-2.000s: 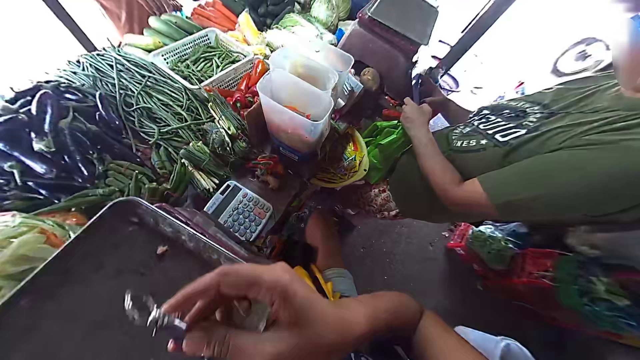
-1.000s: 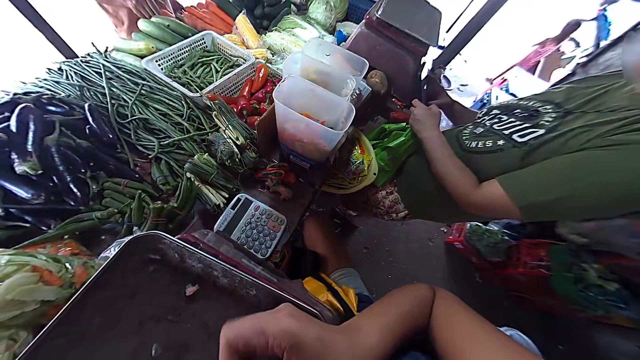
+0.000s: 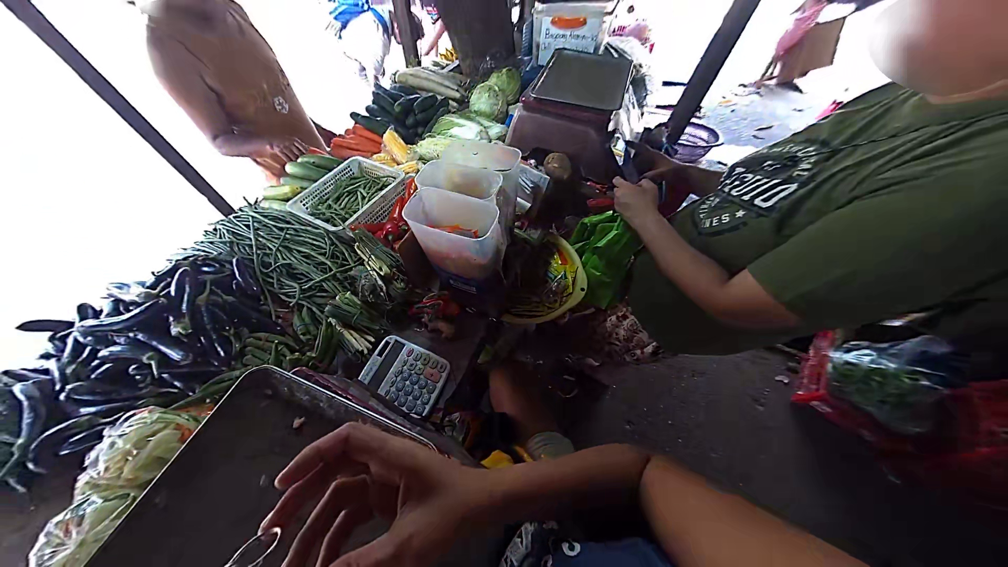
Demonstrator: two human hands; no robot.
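Observation:
My right hand (image 3: 394, 488) reaches in from the lower right over a dark metal tray (image 3: 213, 441). Its fingers are apart and bent, with nothing plainly held between them. A thin shiny metal loop (image 3: 256, 546) shows beside the fingertips at the bottom edge; whether it touches them is unclear. A grey calculator (image 3: 405, 376) lies just beyond the tray. My left hand is not in view.
Eggplants (image 3: 150, 339), long beans (image 3: 276, 252) and clear plastic containers (image 3: 457, 228) stand beyond. A person in a green shirt (image 3: 866, 220) handles something dark at right. Bagged vegetables (image 3: 126, 465) lie left of the tray; a scale (image 3: 579, 102) stands behind.
Two seconds ago my right hand had small shiny metal things at its fingers; now the fingers are spread. One second ago it was lower and partly out of frame. The view has tilted up.

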